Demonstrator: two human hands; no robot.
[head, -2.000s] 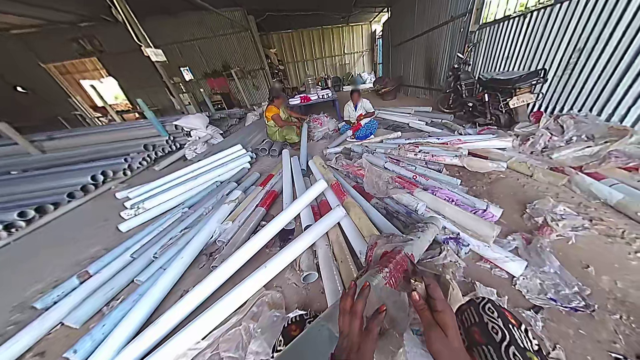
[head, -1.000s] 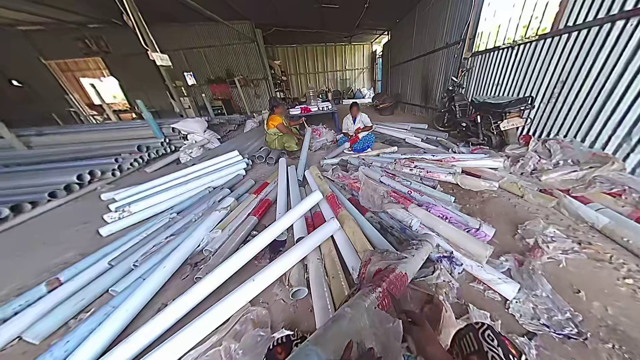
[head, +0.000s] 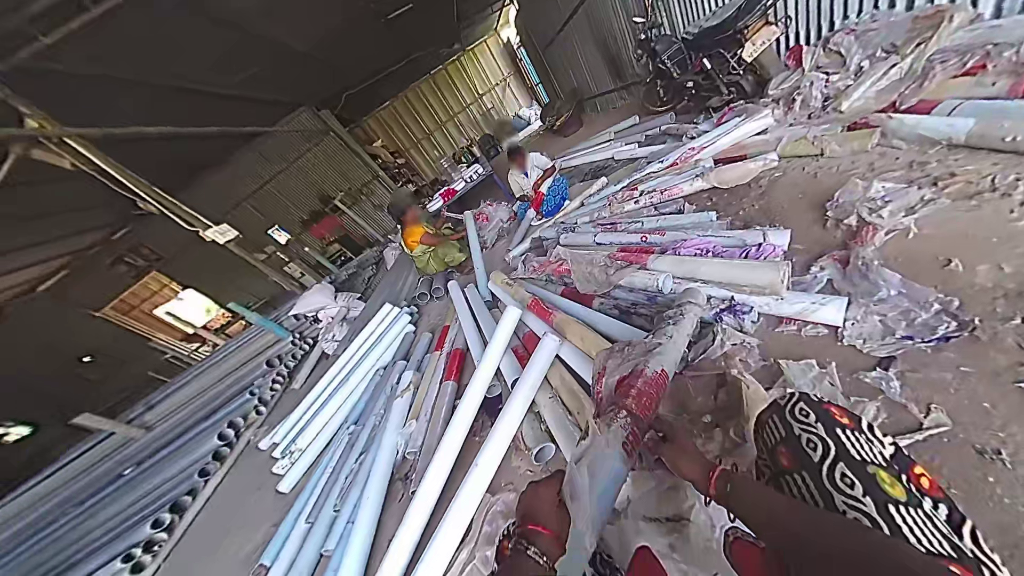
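Note:
A pipe in clear plastic wrap with red print slants up between my hands. My left hand, with a bangle and a red band at the wrist, lies against the wrap's left side; its fingers are mostly hidden. My right hand touches the pipe's right side, fingertips partly hidden by the wrap. Two white pipes lie just left of my left hand. Loose clear plastic lies under and between my forearms. Patterned black cloth covers my knee at the right.
Piles of pipes lie ahead, with a white bundle at the left and stacked grey pipes beyond. Two people sit on the floor, one in yellow and green, one in white and blue. Crumpled plastic and a motorcycle are at right.
The view has tilted strongly. My hands, close together over the wrapped pipe two seconds ago, are now apart on either side of it.

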